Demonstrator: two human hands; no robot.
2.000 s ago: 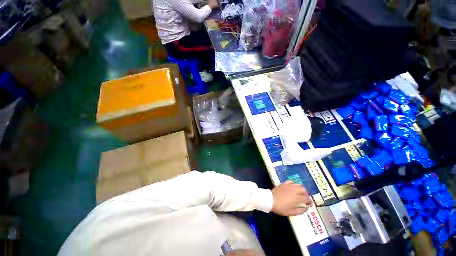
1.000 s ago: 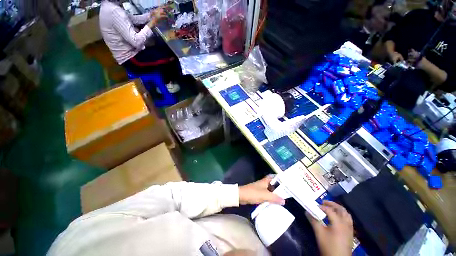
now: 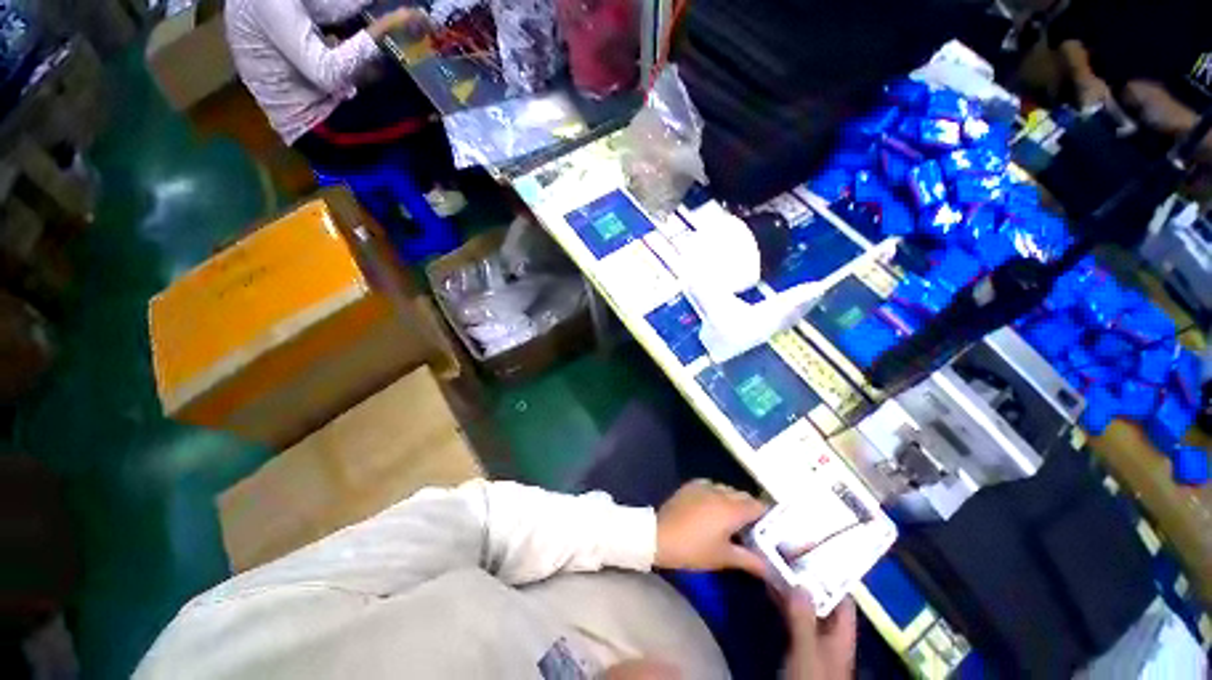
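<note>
A white housing shell (image 3: 861, 547) is held at the bench edge, its open, rimmed side facing up. My left hand (image 3: 711, 526) grips its left side. My right hand (image 3: 817, 640) is under its near end, partly hidden by the shell. A loose pile of blue inserts (image 3: 957, 199) lies at the back of the bench. The parts tray (image 3: 977, 425) with small shiny metal pieces lies right of the shell. Black sheets (image 3: 1050, 545) lie nearer, at the right.
White pieces or wrap (image 3: 718, 266) and a clear bag (image 3: 665, 140) lie on the printed bench sheet (image 3: 758, 392). Cartons (image 3: 352, 465) and a box of plastic bags (image 3: 512, 299) stand left. A person (image 3: 312, 60) sits at another table; another person's hands show top right.
The shell has turned from edge-on to open side up between my hands. My right hand has moved down and left beneath it. The white rounded piece near my lap is no longer seen.
</note>
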